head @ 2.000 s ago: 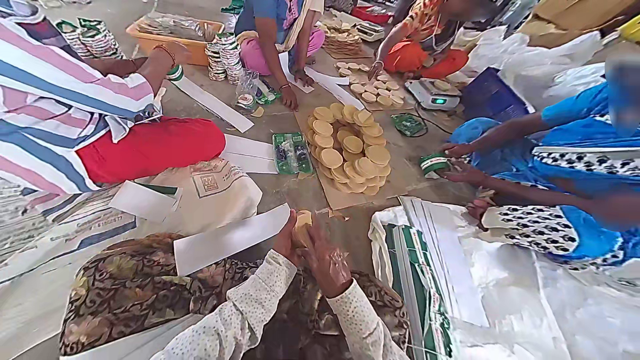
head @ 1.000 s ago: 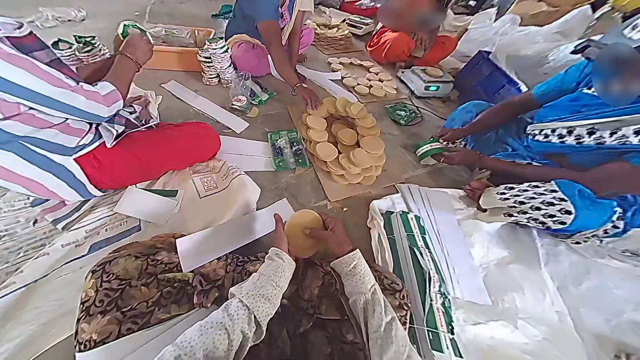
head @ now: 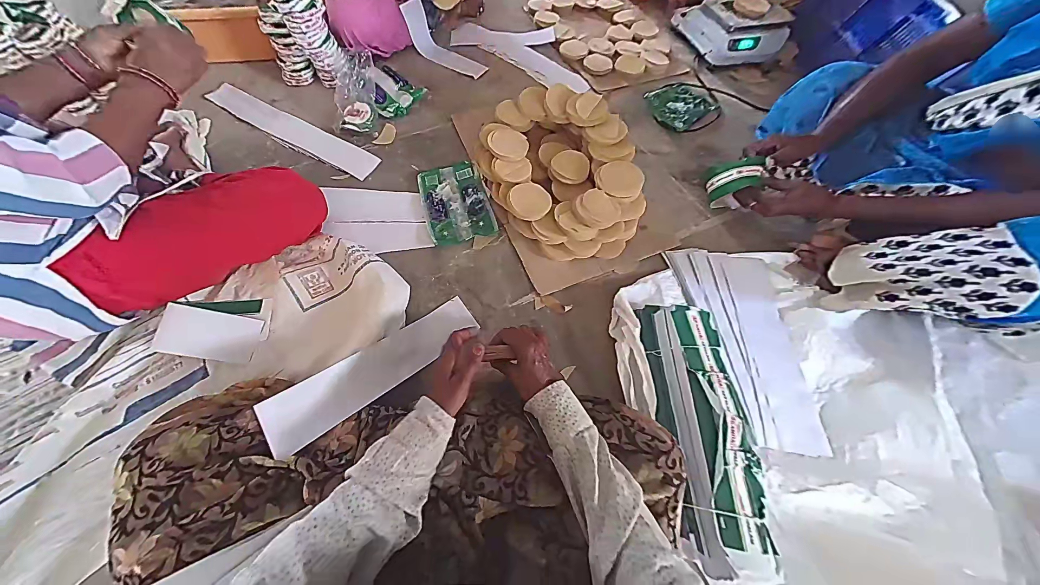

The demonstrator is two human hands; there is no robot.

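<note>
A small stack of thin tan discs [head: 499, 353] is seen edge-on between my two hands, above my lap. My left hand [head: 457, 367] grips its left side, and my right hand [head: 526, 357] grips its right side. A long white paper strip [head: 366, 378] slants across my left thigh, its upper end beside my left hand. Beyond my hands, many round tan discs [head: 599, 209] lie in overlapping piles, roughly a ring, on a cardboard sheet [head: 540, 272]. A green printed packet [head: 457, 203] lies left of the cardboard, on the end of some white strips [head: 378, 219].
White strips and green printed strips [head: 707, 390] lie on a white sack [head: 630, 325] at my right. A co-worker at right holds a green-banded roll [head: 734, 180]; another sits at left. A digital scale [head: 731, 36], more discs [head: 597, 63] and an orange crate [head: 223, 32] are farther back.
The discs in my hands, turned with a round face showing one second ago, are now edge-on. The co-worker's hand that was at the disc piles has left them. The view has moved in closer.
</note>
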